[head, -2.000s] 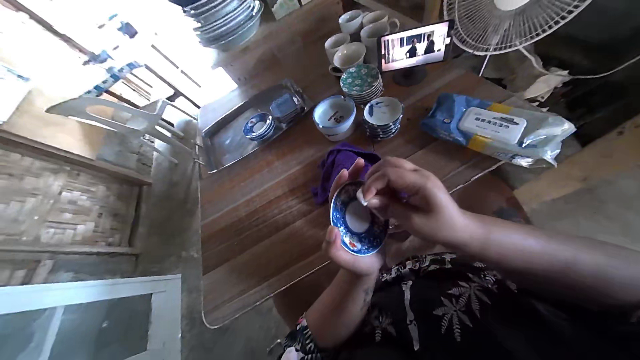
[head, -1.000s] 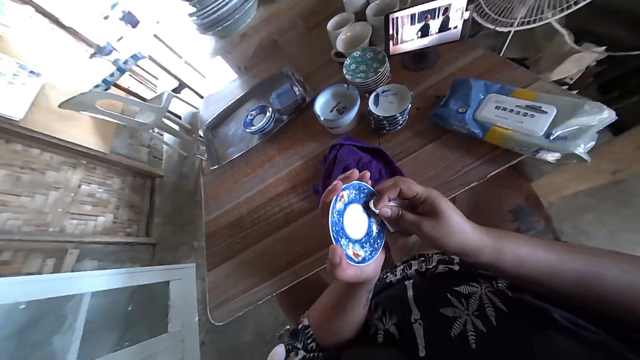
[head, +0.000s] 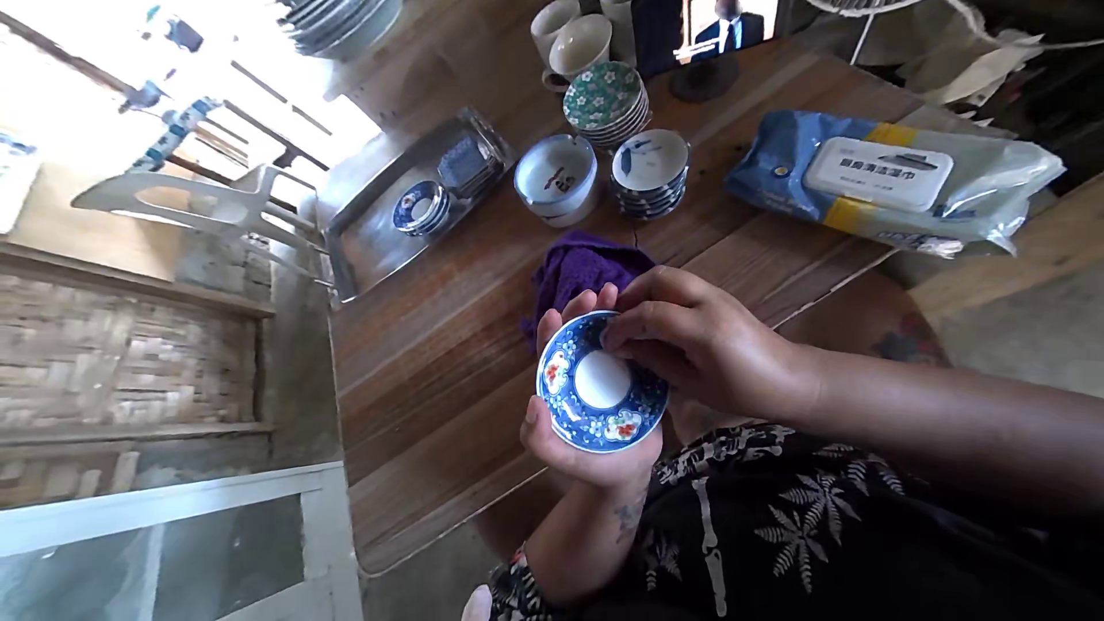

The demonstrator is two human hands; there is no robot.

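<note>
A small blue patterned porcelain saucer (head: 565, 414) with a white centre and red floral panels rests in my left hand (head: 595, 461), tilted toward the camera, gripped by its rim. My right hand (head: 724, 345) reaches over its upper right part, fingertips bent down on the blue surface. Whatever may be pinched under those fingers is hidden. Just beyond both hands, a crumpled purple cloth (head: 582, 267) lies on the wooden table (head: 431, 371).
Behind the cloth stand a light blue bowl (head: 556, 185), stacked bowls (head: 651, 168) and green floral bowls (head: 604, 99). A metal tray (head: 371, 246) holds small saucers (head: 421, 209) at left. A wipes pack (head: 888, 181) lies right; mugs (head: 580, 45) and a screen (head: 724, 30) stand behind.
My right fingers have moved from the saucer's right rim onto its upper face. The white piece seen between them earlier is now out of sight. My left hand still holds the saucer.
</note>
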